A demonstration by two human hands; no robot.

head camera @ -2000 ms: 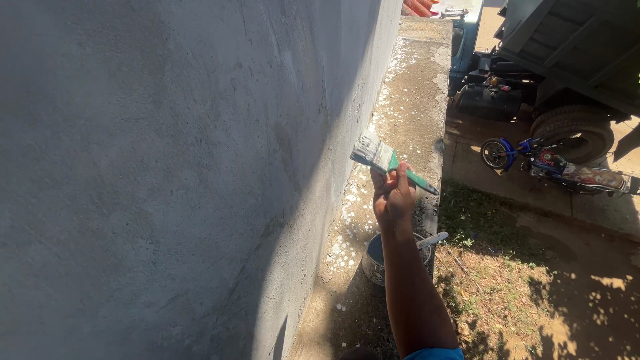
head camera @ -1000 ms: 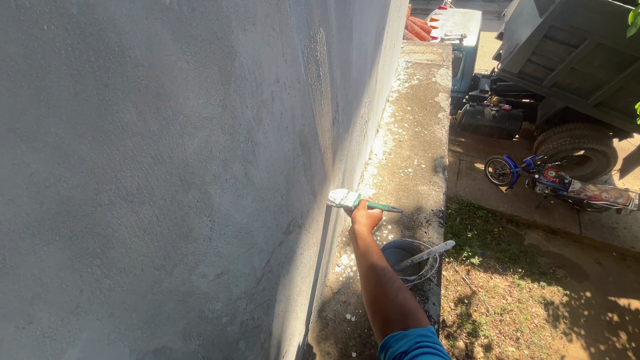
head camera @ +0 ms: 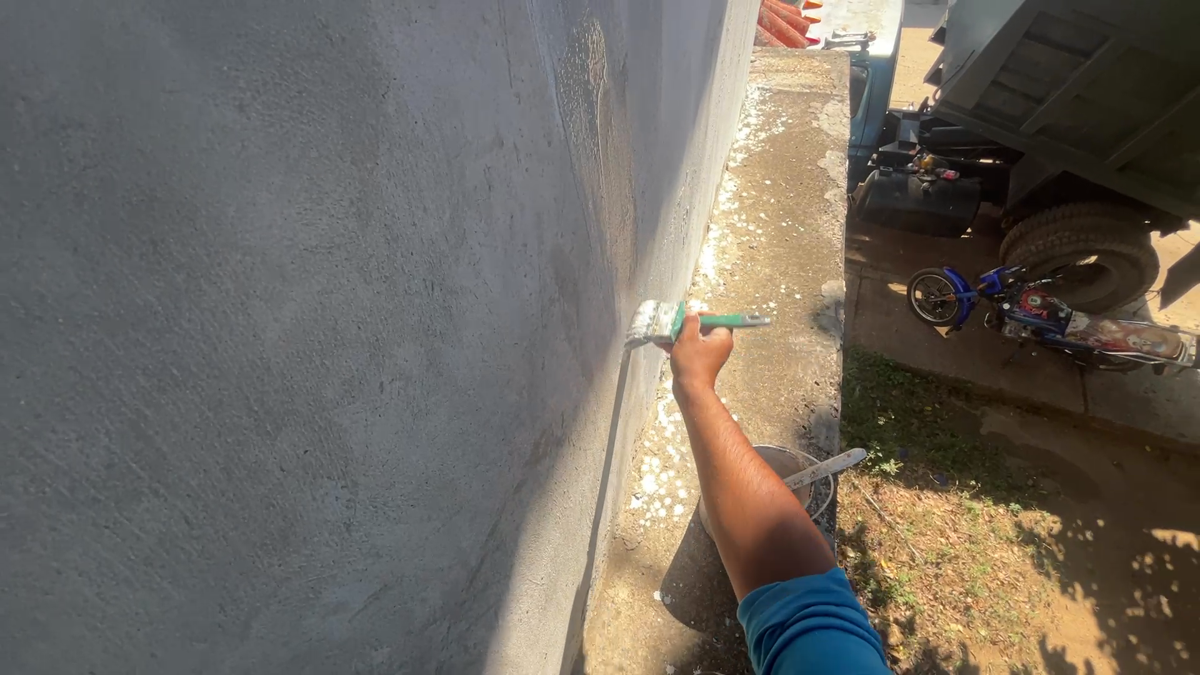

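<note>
My right hand is closed around a paintbrush with a green handle. Its wide bristles, coated in white, meet the grey plastered wall near the wall's sunlit lower part. A bucket stands on the concrete ledge behind my forearm, which hides much of it; a whitish stick leans out over its rim. My left hand is out of the frame.
The narrow concrete ledge, spattered with white, runs along the wall and drops off at its right side. Far below are a dump truck, a motorcycle and grassy ground. Red roof tiles lie beyond the ledge.
Two seconds ago the brush was held over the ledge, away from the wall; it then moved left to the wall. A pale wet-looking streak now shows on the wall above the brush.
</note>
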